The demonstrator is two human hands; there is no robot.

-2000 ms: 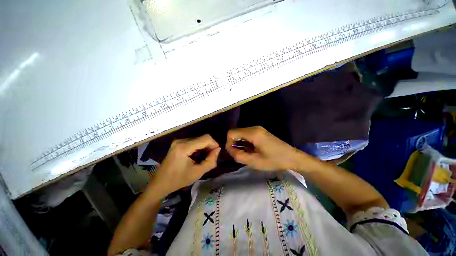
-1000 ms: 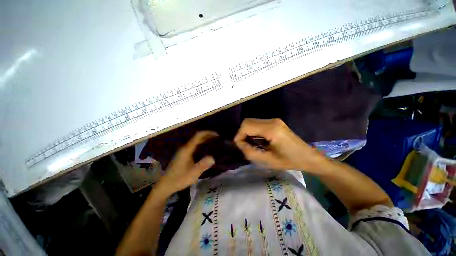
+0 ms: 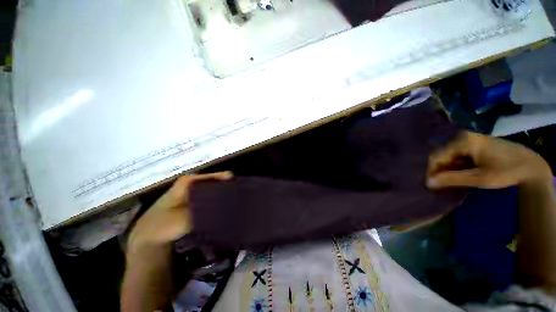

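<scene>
A dark plum-brown garment panel (image 3: 292, 210) is stretched between my hands above my lap, below the table's front edge. My left hand (image 3: 161, 210) grips its left end, with the fingers partly behind the cloth. My right hand (image 3: 478, 161) pinches the cloth at the right side. More dark cloth lies behind and above the panel, up to the table edge. The image is blurred, and I cannot tell whether a small tool is in my right palm.
The white table (image 3: 122, 116) with its printed ruler spans the upper view. The machine bed (image 3: 268, 36) is at the top, with a dark piece (image 3: 366, 9) on it. A blue container (image 3: 488, 237) stands below at right. White cloth (image 3: 100, 228) hangs below the table at left.
My hands have moved from close together at the lap to far apart, with the dark panel now spread between them. The view has shifted, showing more of the machine bed.
</scene>
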